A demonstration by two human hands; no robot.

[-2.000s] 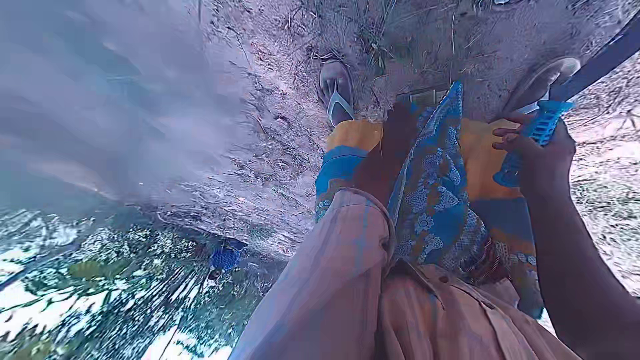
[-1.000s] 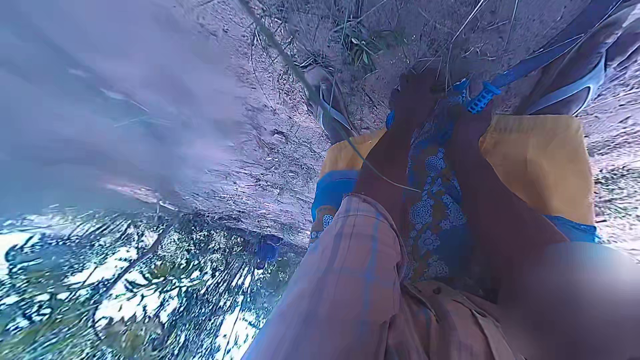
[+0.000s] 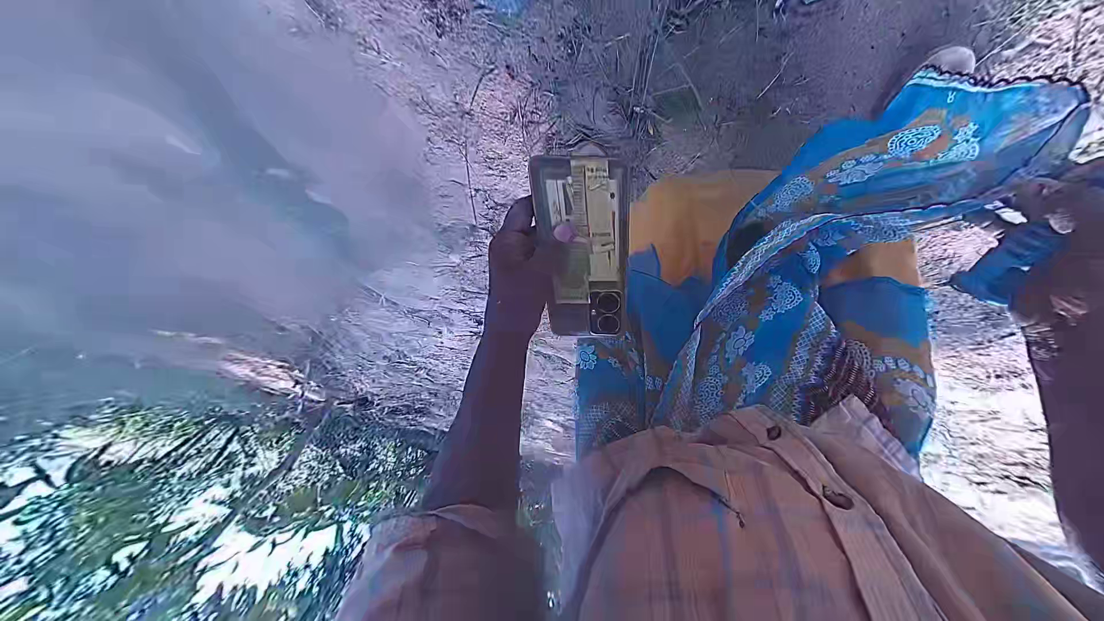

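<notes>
My left hand (image 3: 528, 263) holds a smartphone (image 3: 608, 211) in a clear case, its back with the camera lenses facing up and printed papers under the case. At the right edge, my right hand (image 3: 1056, 237) is blurred and closed around a blue handle (image 3: 1005, 263); no blade can be made out. Beside that hand, a blue and brown patterned cloth (image 3: 914, 159) with white flower prints stretches out from my lap, and its edge reaches the fingers.
Dry ground with grass and twigs (image 3: 673, 78) lies ahead of me. A shoe tip (image 3: 951, 60) shows beyond the cloth. Leafy plants (image 3: 259, 509) stand at the lower left. My yellow and blue skirt (image 3: 690, 207) covers my legs.
My hands, close together low over the ground one second ago, are now wide apart. The phone is now plainly in my left hand. The cloth is spread out to the right. The knife blade seen earlier no longer shows.
</notes>
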